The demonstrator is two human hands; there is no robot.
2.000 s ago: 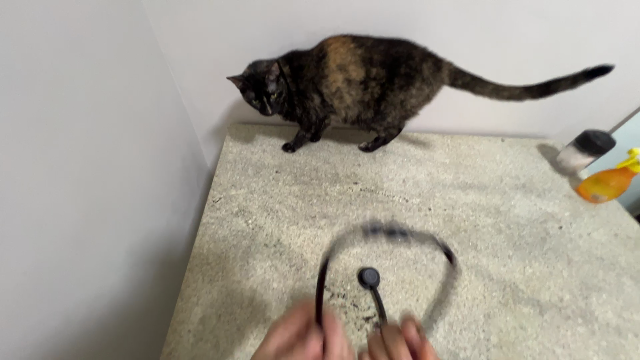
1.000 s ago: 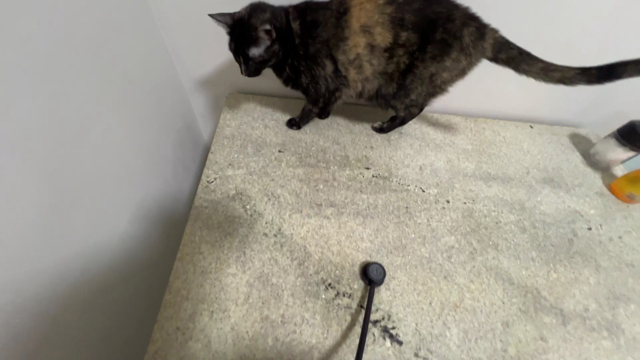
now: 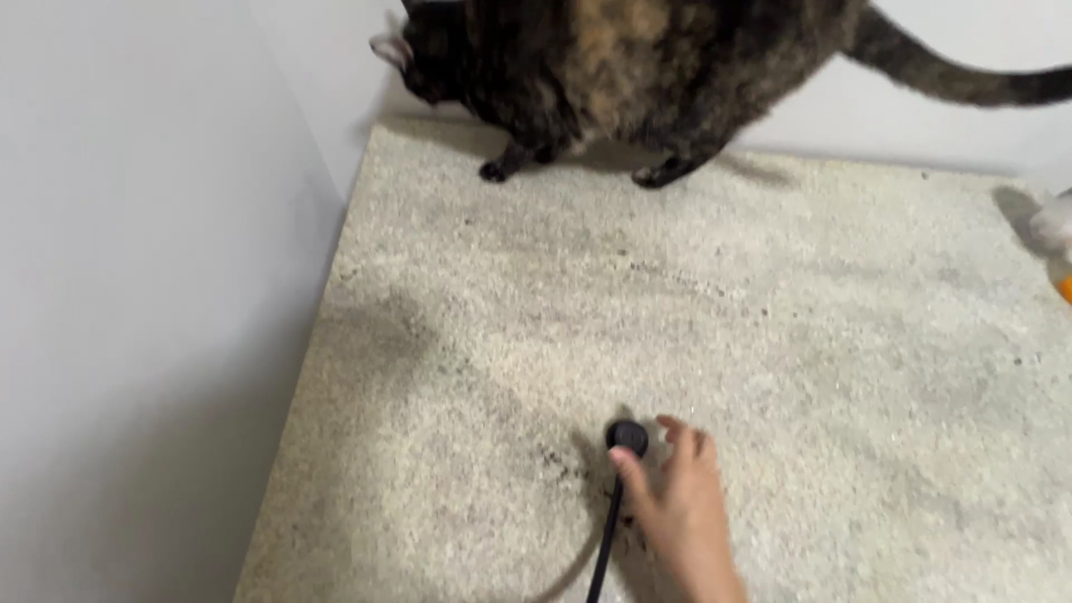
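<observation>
My right hand reaches in from the bottom edge, its thumb at the near rim of a black stethoscope chest piece and its fingers apart on the right side. Whether the thumb touches it cannot be told. Black tubing runs from the chest piece down out of view; the headset is hidden below the frame. My left hand is out of view. A tortoiseshell cat stands at the far edge of the speckled tabletop, its head lowered toward the left.
A plain wall rises along the left side, and another stands behind the cat. At the right edge, a whitish container and part of an orange object are cut off by the frame.
Two seconds ago both hands held the stethoscope's headset; one second ago neither hand showed. Now my right hand is at the chest piece. The cat's head has lowered. The view has moved closer.
</observation>
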